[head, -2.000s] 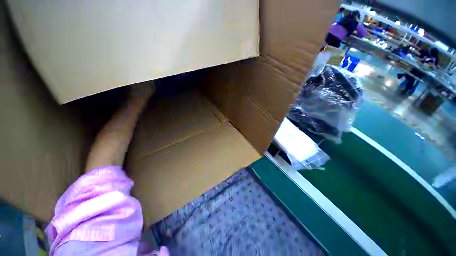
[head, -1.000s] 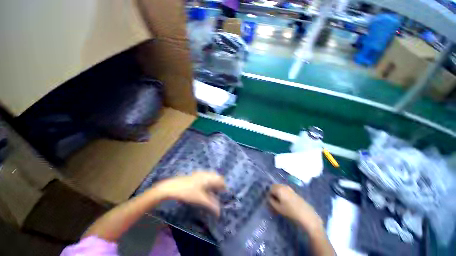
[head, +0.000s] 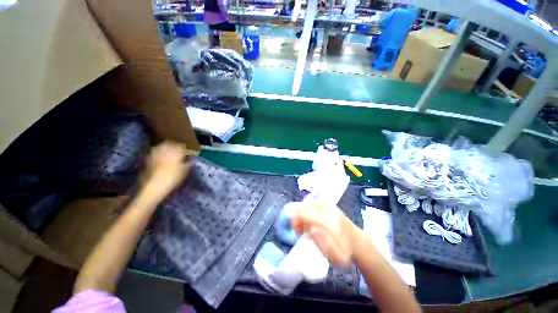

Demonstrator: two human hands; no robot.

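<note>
My left hand (head: 166,170), blurred, is at the upper left edge of the dark grey patterned packing bag (head: 214,214), beside the carton opening; its fingers cannot be made out. The bag lies flat on the dark sheet. My right hand (head: 327,232), also blurred, is closed on white headphones (head: 295,260) right of the bag. The round ear cups show at its left and below it; the rest is partly hidden by the hand.
A large carton (head: 137,61) with dark bagged goods (head: 116,150) is at left. A cloth-draped bottle (head: 327,168), yellow-handled tool (head: 352,169), white bags (head: 378,229) and a clear bag of cables (head: 446,171) lie ahead and right. A green conveyor (head: 287,128) runs behind.
The view has swung right. My left hand has moved left and up to the bag's edge near the carton. My right hand has left the bag and taken hold of the headphones.
</note>
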